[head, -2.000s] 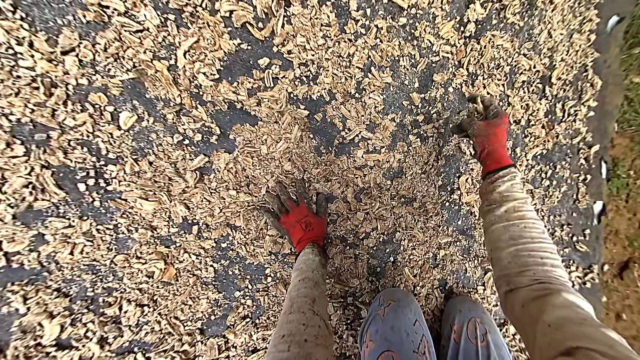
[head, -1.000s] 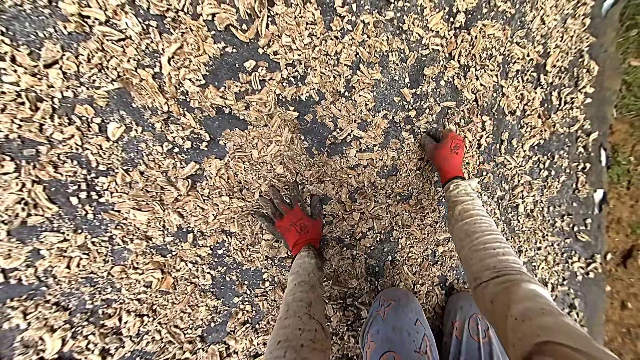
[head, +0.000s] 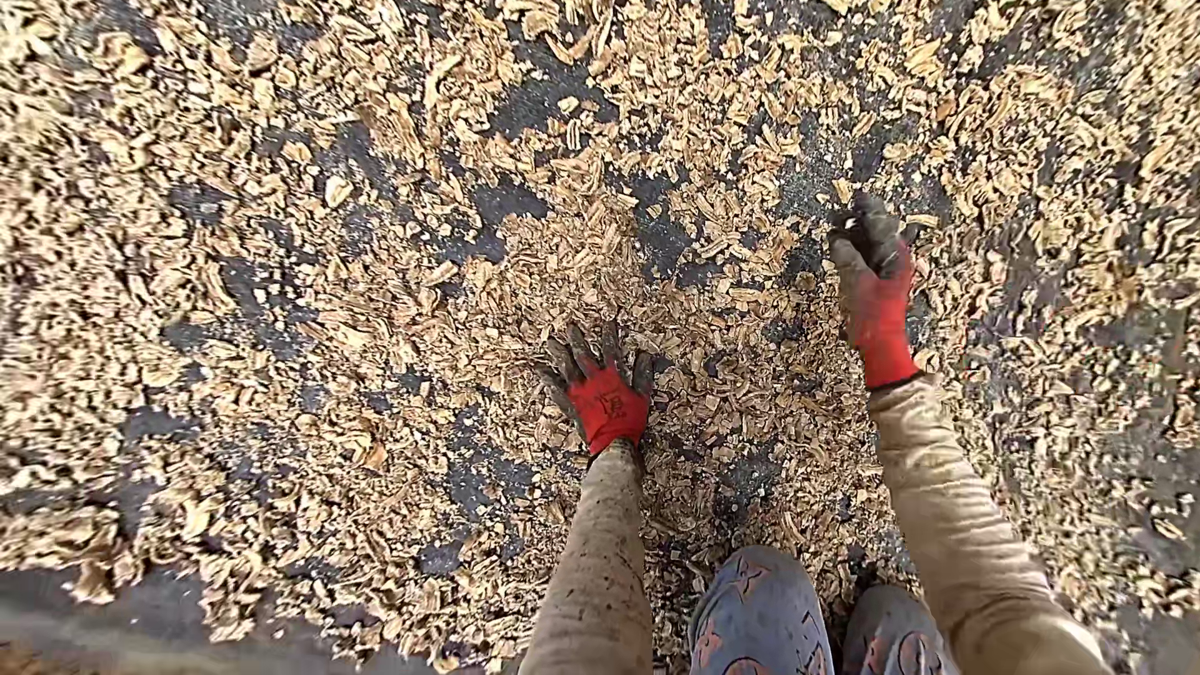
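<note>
My left hand (head: 605, 389), in a red glove with dark, dirty fingers, lies palm down with its fingers spread on the dried, light-brown plant pieces (head: 562, 272). To the right and farther forward, my right hand (head: 874, 291) wears a matching glove. Its fingers curl together with a small gap at the thumb, and something small and pale shows there; whether it is gripped cannot be told. Loose pieces lie all around both hands on a dark ground sheet (head: 502, 206).
My knees in grey patterned trousers (head: 761, 614) are at the bottom, close behind the hands. Plant pieces cover the sheet on every side. The sheet's edge (head: 141, 609) runs along the lower left, with brownish ground at the corner.
The view has shifted, so the grassy strip on the right is out of frame. My right hand has moved farther from my left since one second ago. My left hand stays spread on the pieces.
</note>
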